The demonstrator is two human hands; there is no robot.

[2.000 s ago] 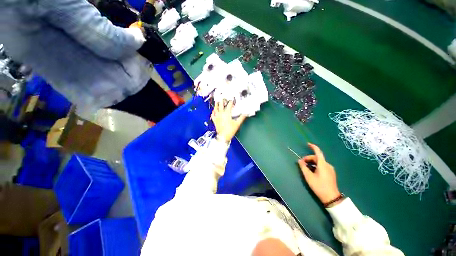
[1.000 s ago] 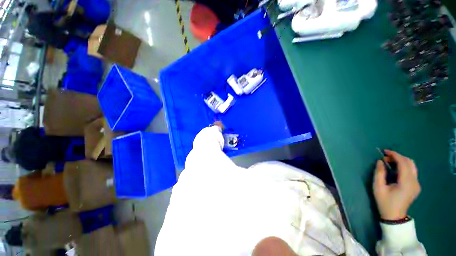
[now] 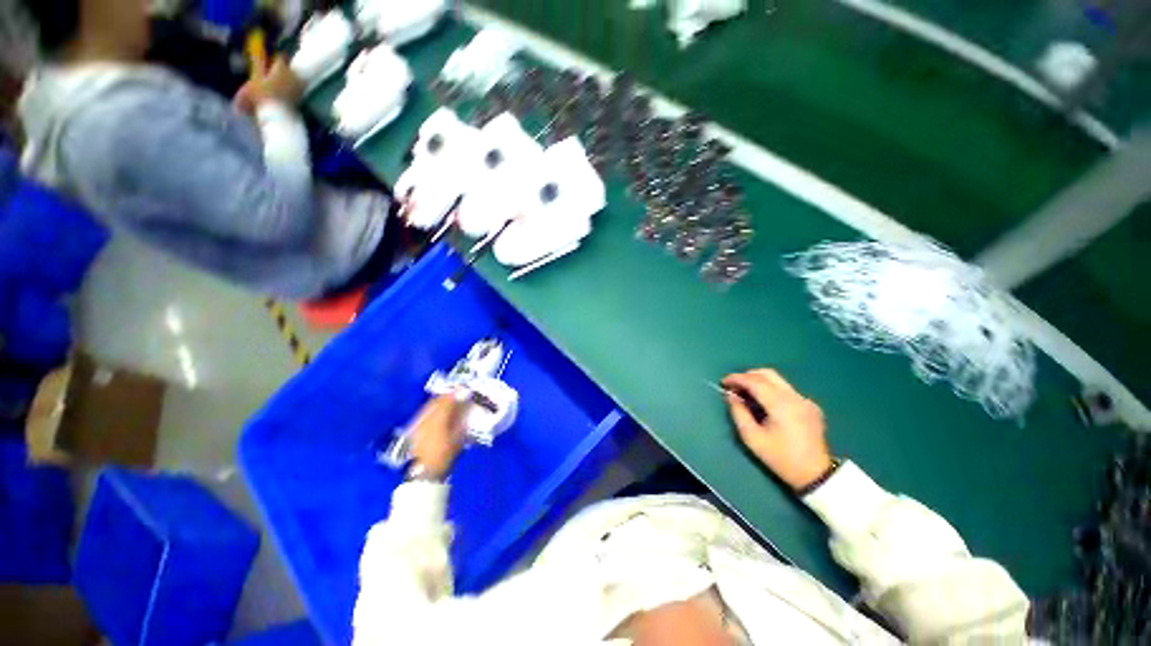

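Observation:
My left hand (image 3: 438, 435) is over the blue bin (image 3: 297, 435) and blurred. Its fingers close on a white camera housing (image 3: 490, 410), which shows to the right of the fingers. Other white housings lie in the bin close to that hand. My right hand (image 3: 776, 432) rests over the green bench with its fingers closed on a screwdriver (image 3: 747, 401). Its dark handle is mostly hidden in the fingers, and the thin shaft points left. White housings with round dark lenses (image 3: 495, 158) stand in a row at the bench edge, wires hanging over.
A heap of dark modules (image 3: 688, 189) lies behind the row. Tangled white strands (image 3: 928, 322) lie at back right, and another dark heap (image 3: 1123, 543) at far right. A person in a blue-grey top (image 3: 189, 164) is at left. A pale rail (image 3: 808, 183) borders the green belt.
The view has swung down to the bin and back up. My left hand has moved from the housing row into the bin and taken a housing. My right hand still holds the screwdriver.

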